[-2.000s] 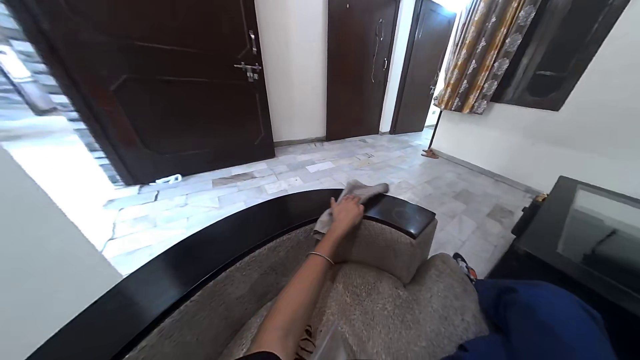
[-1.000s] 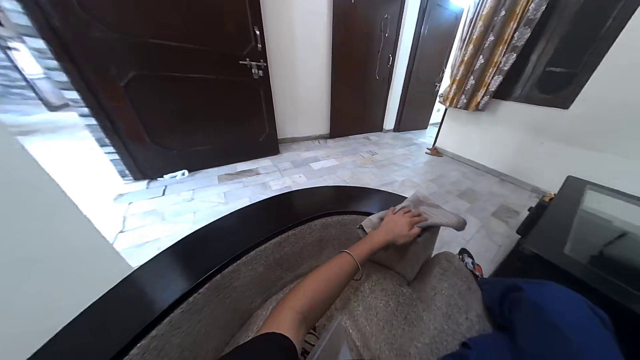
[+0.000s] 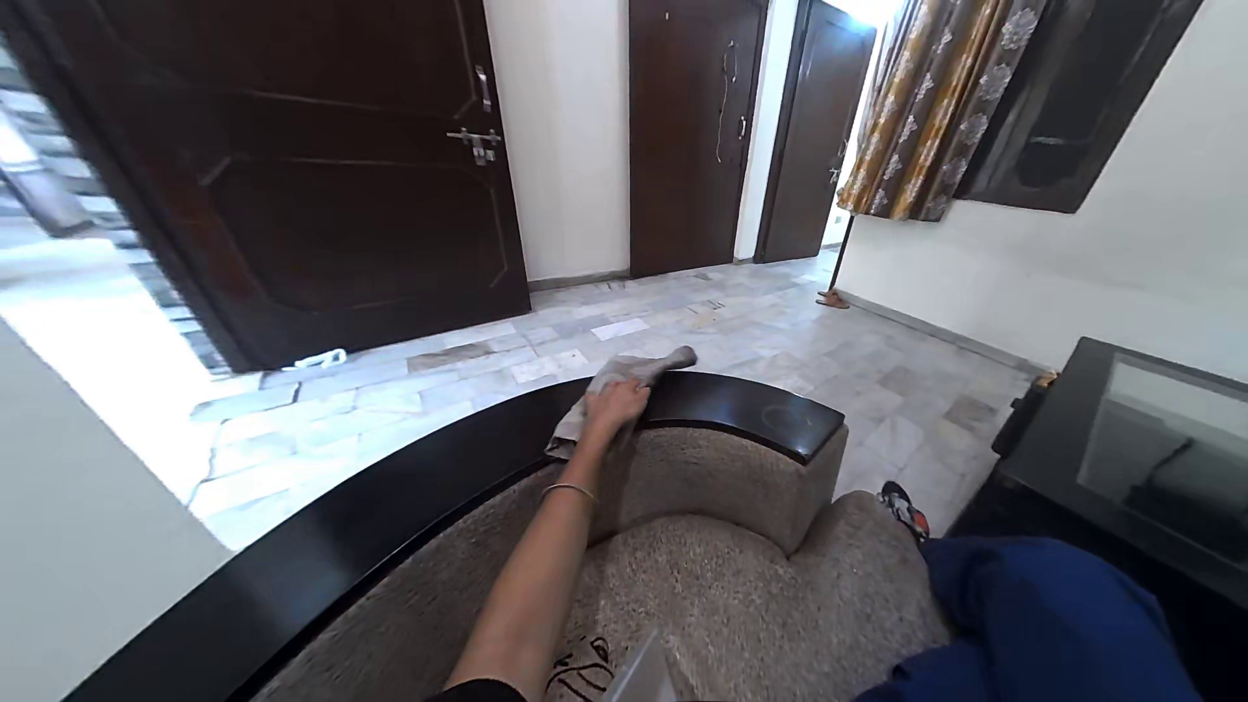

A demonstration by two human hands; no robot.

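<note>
My left hand (image 3: pixel 616 402), with a thin bangle at the wrist, presses a grey cloth (image 3: pixel 639 369) onto the glossy dark wooden top rail (image 3: pixel 746 408) of a curved sofa. Part of the cloth bunches beyond my fingers, and its lower edge hangs over the rail's inner side. Below the rail is the sofa's brown-grey textured upholstery (image 3: pixel 682 575). My right hand is not in view.
A thin dark cord (image 3: pixel 585 673) and a pale plastic object (image 3: pixel 639 673) lie on the seat. A black glass-topped table (image 3: pixel 1121 409) stands at right, near a blue-clothed leg (image 3: pixel 1053 614) and a shoe (image 3: pixel 905 509). Dark doors (image 3: pixel 341 195) stand beyond the marble-like floor.
My left hand and the cloth have moved left along the rail, away from its right end, where they were a second ago. The end of the rail is uncovered now.
</note>
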